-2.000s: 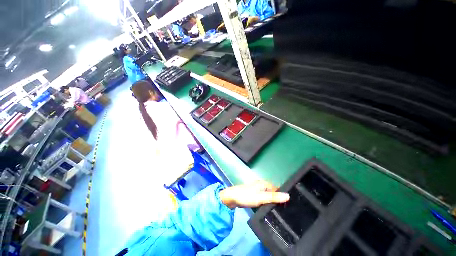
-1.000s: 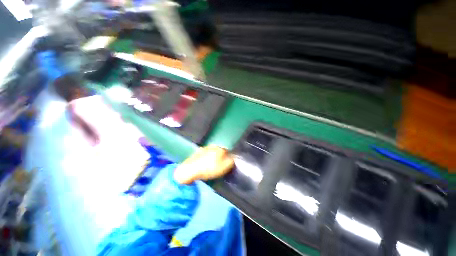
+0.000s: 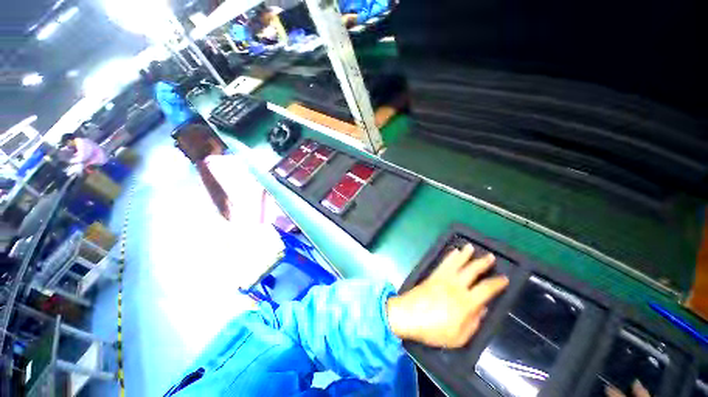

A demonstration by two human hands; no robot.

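Observation:
A black foam tray [image 3: 578, 308] lies on the green bench at the lower right. A dark glossy smartphone [image 3: 536, 329] sits in one slot, and another dark smartphone [image 3: 633, 358] sits in the slot to its right. My left hand [image 3: 444, 301], in a blue sleeve, lies palm down over the leftmost slot with its fingers apart. It hides most of that slot. Only fingertips of my right hand [image 3: 627, 390] show at the bottom edge, over the lower end of the right smartphone; the rest is cut off.
A second foam tray [image 3: 392, 203] with red-screened phones [image 3: 349, 186] lies further along the bench. A blue pen [image 3: 677, 319] lies behind my tray. Stacked black trays [image 3: 528, 116] stand at the back right. A seated person [image 3: 233, 182] is beside the bench at left.
My left hand has moved from the near tray's left edge onto its leftmost slot, and its fingers have spread. Fingertips of my right hand have come into view. The camera view has swung.

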